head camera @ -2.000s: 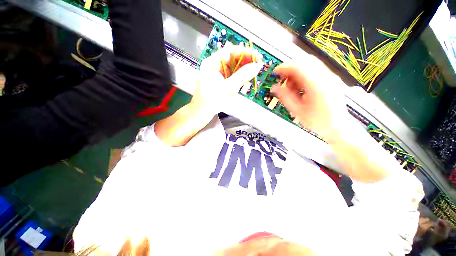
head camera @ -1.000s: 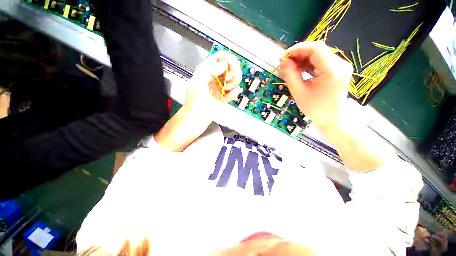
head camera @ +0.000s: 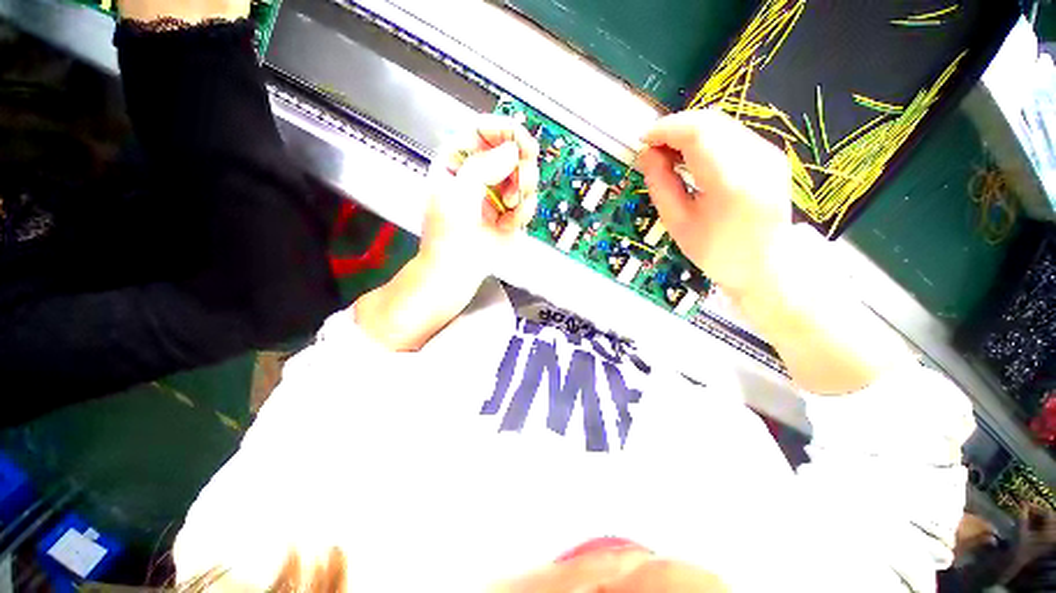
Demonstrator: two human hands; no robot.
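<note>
The green circuit board panel [head camera: 596,214] lies in the metal rail track, with rows of pale blocks and small blue and dark parts on it. My left hand [head camera: 481,191] is curled over the panel's left end around yellow wires [head camera: 496,198], which show between the fingers. My right hand [head camera: 724,191] is above the panel's right part with thumb and index finger close together. Glare washes out both hands, and I cannot tell whether a wire is between the right fingertips. A yellow wire piece shows on the panel beside them.
Beyond the rail [head camera: 544,58] is a black tray [head camera: 857,70] with yellow wires along its edges. Another person's black sleeve [head camera: 209,174] reaches over the track at left. Loose wires [head camera: 991,197] lie on the green bench at right. A blue box [head camera: 79,547] is at lower left.
My right hand has moved up off the panel from two seconds ago and now sits slightly lower than one second ago. The black sleeve has shifted left, and its hand edge now shows.
</note>
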